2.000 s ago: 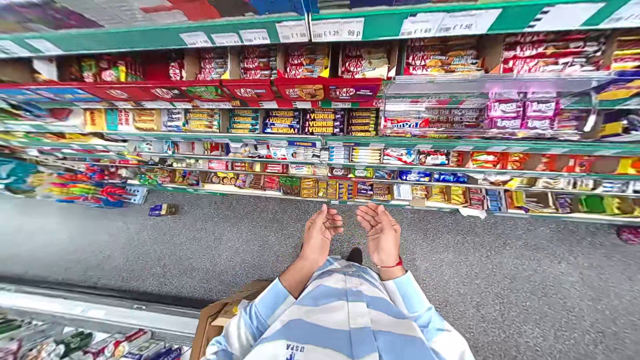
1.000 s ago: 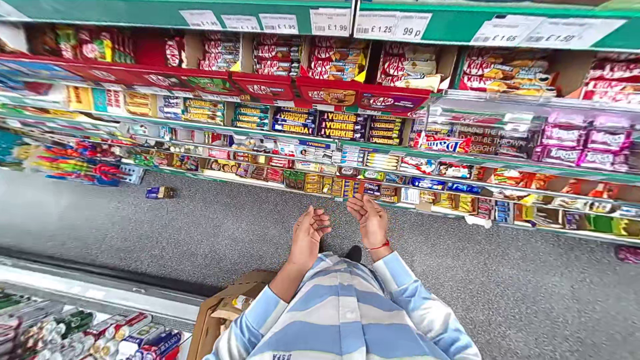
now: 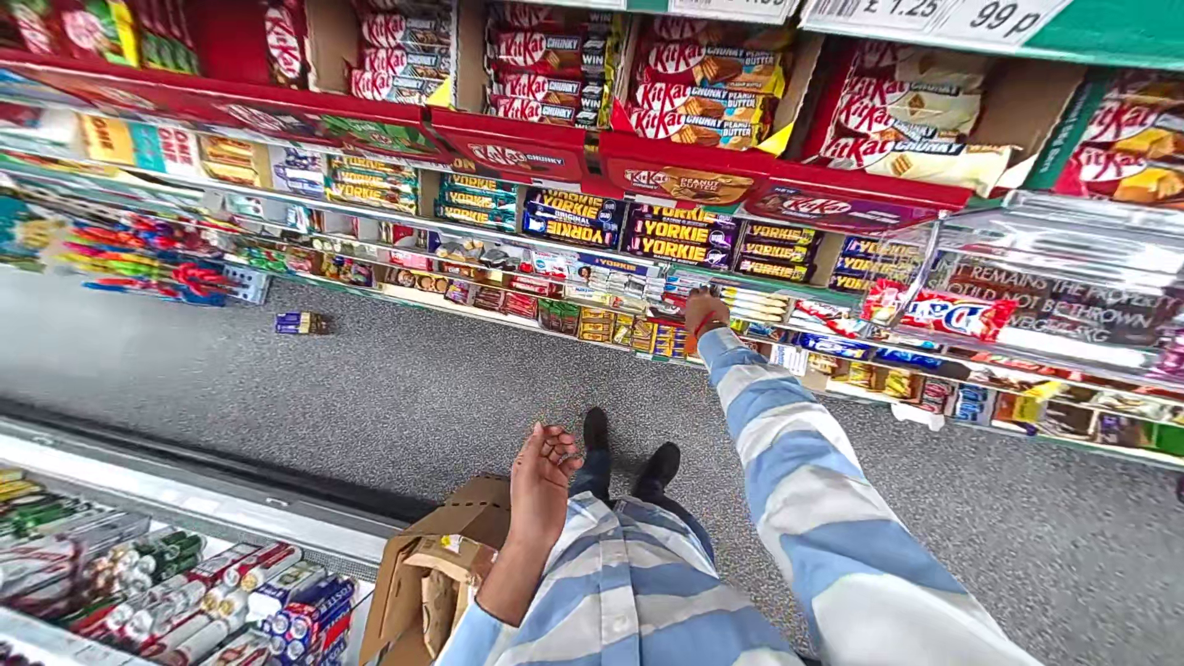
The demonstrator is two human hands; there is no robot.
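Observation:
My right hand [image 3: 705, 310] reaches out to a lower shelf of chocolate bars, beside a row of pale-wrapped bars [image 3: 754, 303]; its fingertips are partly hidden, so I cannot tell whether they hold anything. Above it are boxes of Yorkie bars [image 3: 680, 235] and, higher, KitKat Chunky boxes [image 3: 708, 88]. My left hand [image 3: 544, 472] hangs over the floor in front of my body, fingers loosely curled, with nothing seen in it. An open cardboard box [image 3: 402, 573] stands below and to the left of that hand.
A clear plastic shelf tray [image 3: 1045, 268] with a Daim pack [image 3: 957, 313] juts out at the right. A small pack [image 3: 301, 323] lies on the grey floor [image 3: 416, 379]. A chiller edge [image 3: 231, 490] with drink cans [image 3: 305, 620] borders the lower left.
My right hand has moved away from my left and out to the shelf. My left hand is now lower, nearer my body. The view has shifted closer to the shelves.

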